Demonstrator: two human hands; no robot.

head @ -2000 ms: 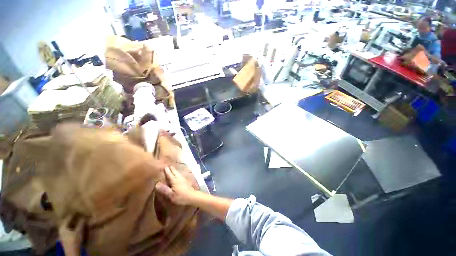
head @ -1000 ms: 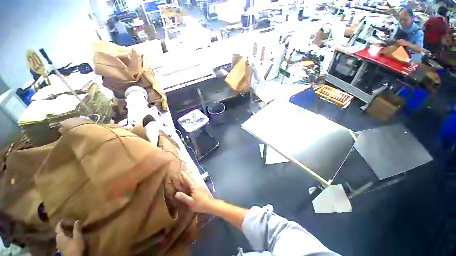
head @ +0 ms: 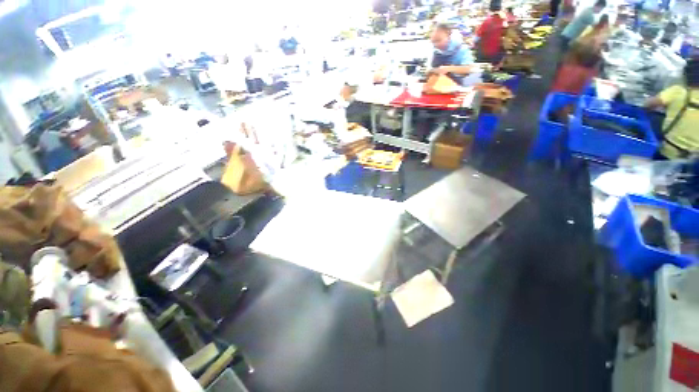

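Observation:
Neither of my hands is in the picture. Brown bag pieces (head: pixel 84 364) lie at the bottom left, cut off by the frame's edge, against a white machine part (head: pixel 47 295). More crumpled brown pieces (head: pixel 54 222) lie behind it on the left. The picture is blurred, so folds and edges are hard to tell.
A bright metal-topped table (head: pixel 333 236) stands in the middle, with a grey table (head: pixel 466 205) beside it. A stool (head: pixel 180 266) is at the left. Blue crates (head: pixel 651 230) are at the right. A person (head: pixel 452 57) sits behind a red-topped table (head: pixel 429 98).
The view has swung to the right. The brown pieces have shifted to the left edge, both hands have left the picture, and the blue crates at the right have come into view.

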